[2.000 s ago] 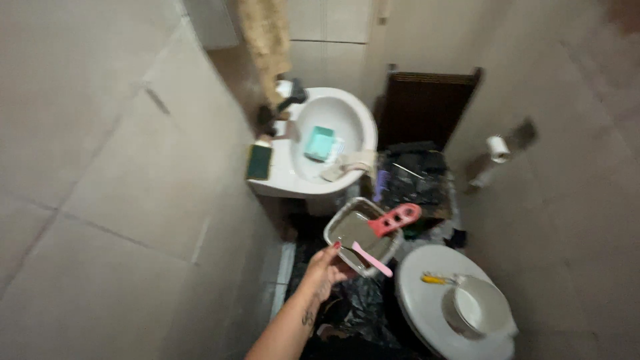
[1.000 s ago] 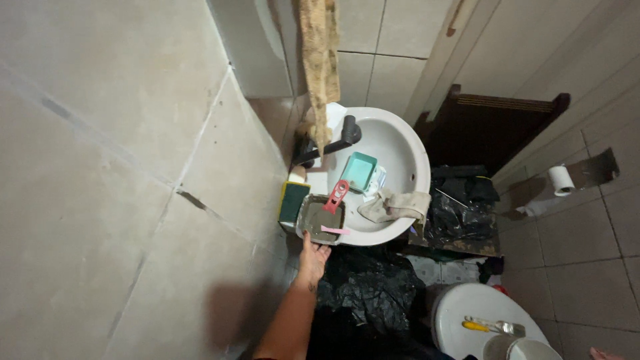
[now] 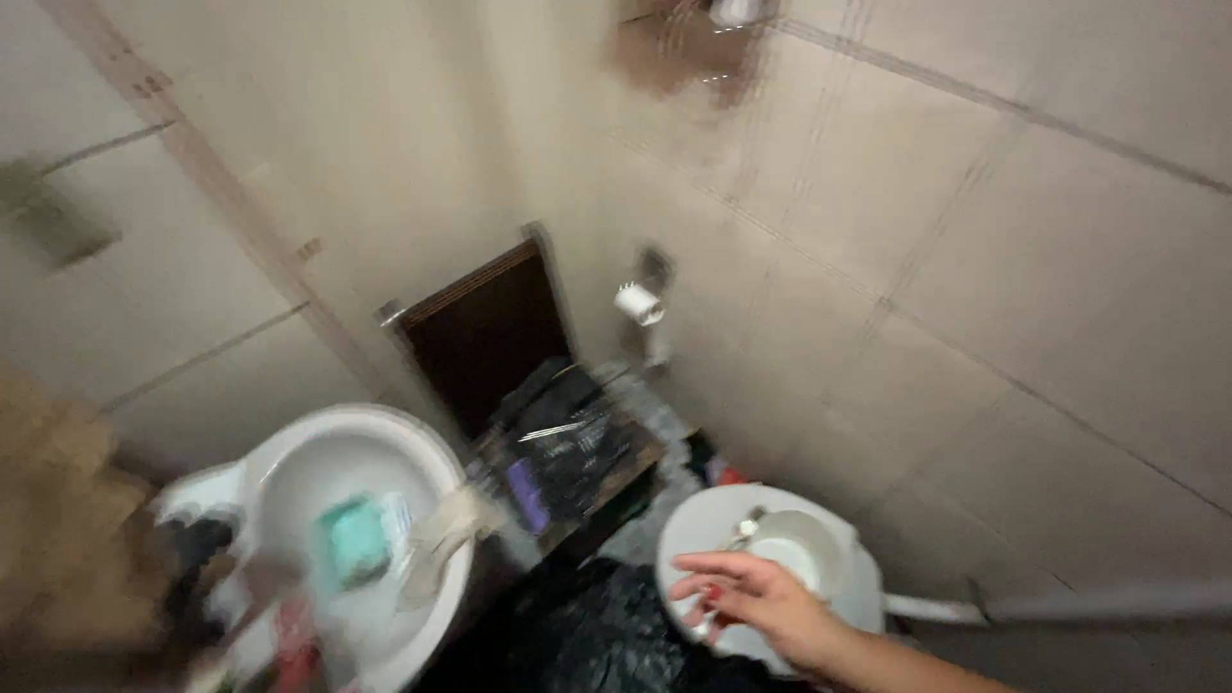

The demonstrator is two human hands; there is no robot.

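My right hand [image 3: 746, 602] reaches in from the lower right with fingers apart and nothing in it, over the round white lid [image 3: 707, 510]. Just beyond its fingers stands a white tub [image 3: 813, 544], with a blurred tool beside it. My left hand is out of the frame. At the lower left is the white washbasin [image 3: 448, 462], holding a turquoise container [image 3: 354, 541], with a pale cloth [image 3: 438, 544] draped over its rim. A blurred red-handled tool [image 3: 296, 640] lies at the basin's near left side; the mortar container under it is hard to make out.
Black plastic sheeting [image 3: 597, 626] covers the floor between basin and lid. Behind stand a dark wooden chair [image 3: 491, 337] with black plastic and a purple item [image 3: 527, 496] on its seat, and a toilet paper roll [image 3: 640, 303] on the wall. A blurred brown cloth [image 3: 67, 539] hangs at left.
The left hand, earlier at the mortar container by the basin's edge, has left the view. The right hand has come in over the lid. The view has swung to the right.
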